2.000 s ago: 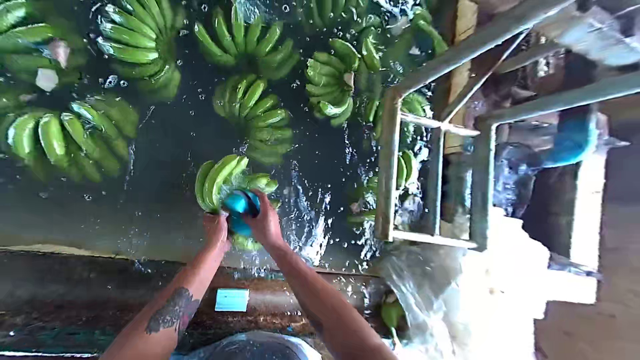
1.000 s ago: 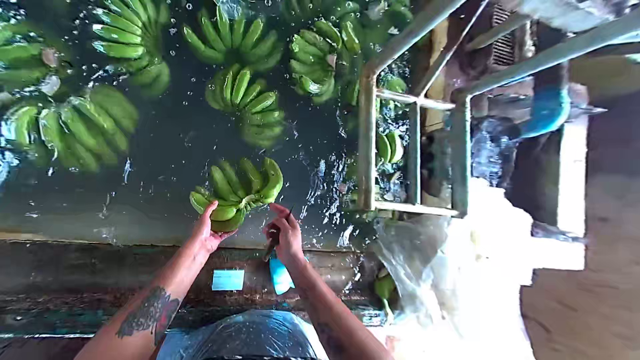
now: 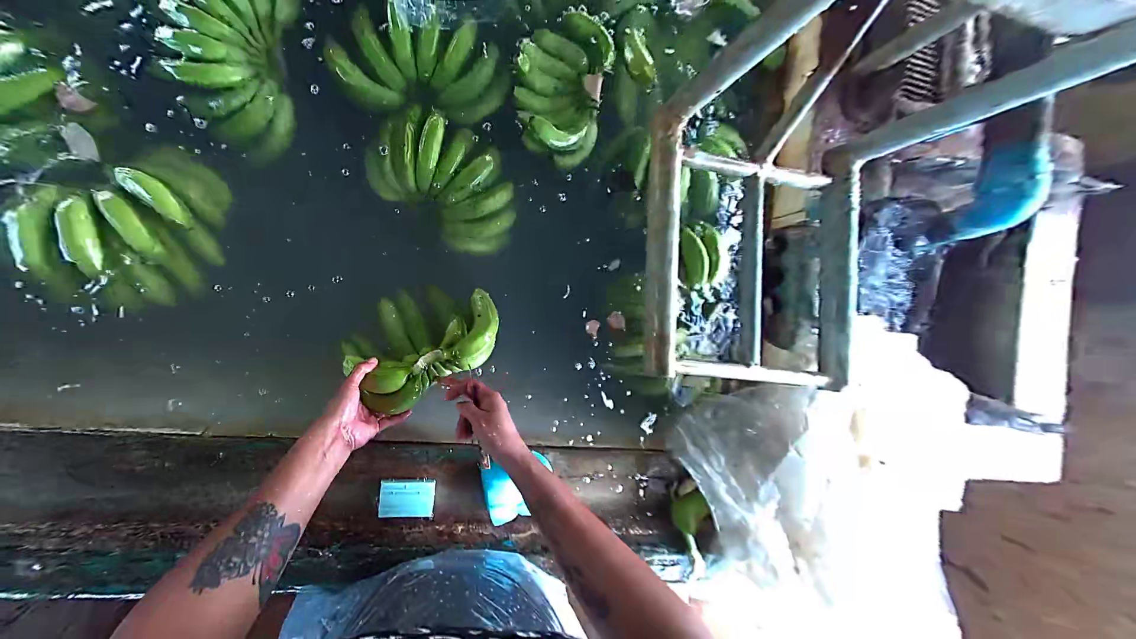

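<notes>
A hand of green bananas (image 3: 429, 351) lies half in the water near the tank's front wall, its cut crown facing me. My left hand (image 3: 359, 413) grips its lower left fruit. Just right of the crown is my right hand (image 3: 482, 413), fingers curled; whether it holds a small tool is too unclear to tell. A blue object (image 3: 504, 490) rests on the ledge below my right wrist, partly hidden by the forearm. Left of it on the same ledge lies a light blue rectangular block or pad (image 3: 406, 499).
Several banana hands (image 3: 441, 173) float farther out. A metal frame (image 3: 664, 248) stands at the right, with clear plastic sheeting (image 3: 745, 461) below it. The tank's ledge (image 3: 222, 470) runs across before me. A single green banana (image 3: 689, 513) is by the sheeting.
Two seconds ago both hands were on a blue object at the bananas; it now lies on the ledge. My right hand has moved from beside the ledge up to the crown since one second ago.
</notes>
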